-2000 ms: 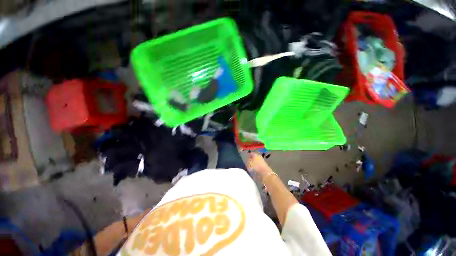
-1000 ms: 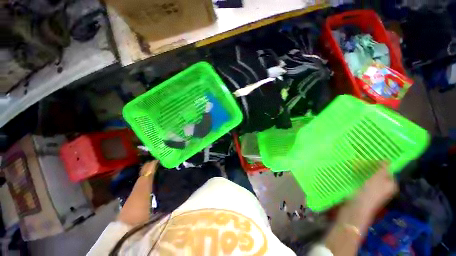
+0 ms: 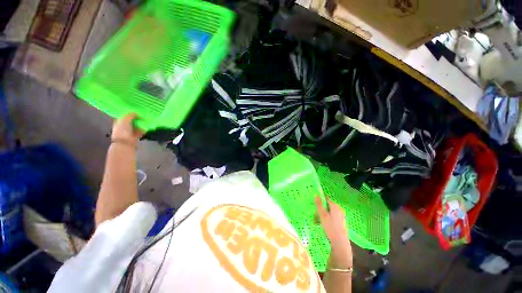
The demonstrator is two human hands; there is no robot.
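My left hand (image 3: 126,127) grips the near rim of a large green plastic basket (image 3: 129,63) at the upper left, which holds a blue piece and grey and white scraps. My right hand (image 3: 332,218) is on a second green basket (image 3: 297,197), held tilted in front of my body. A third green basket (image 3: 366,214) lies just right of it, partly covered by it. Bundles of black fabric with white stripes (image 3: 275,109) lie on the floor beyond, with a pale tie strip (image 3: 366,128) across one.
A red basket (image 3: 485,166) with greenish cloth and a colourful packet stands at the right. A table edge (image 3: 438,86) with a cardboard carton (image 3: 400,17) runs across the upper right. Blue plastic material (image 3: 46,183) is at the left. Scraps litter the floor.
The scrap-holding basket has moved to the upper left, now in my left hand. The basket in my right hand has moved left and tilted closer to my body. The view has turned.
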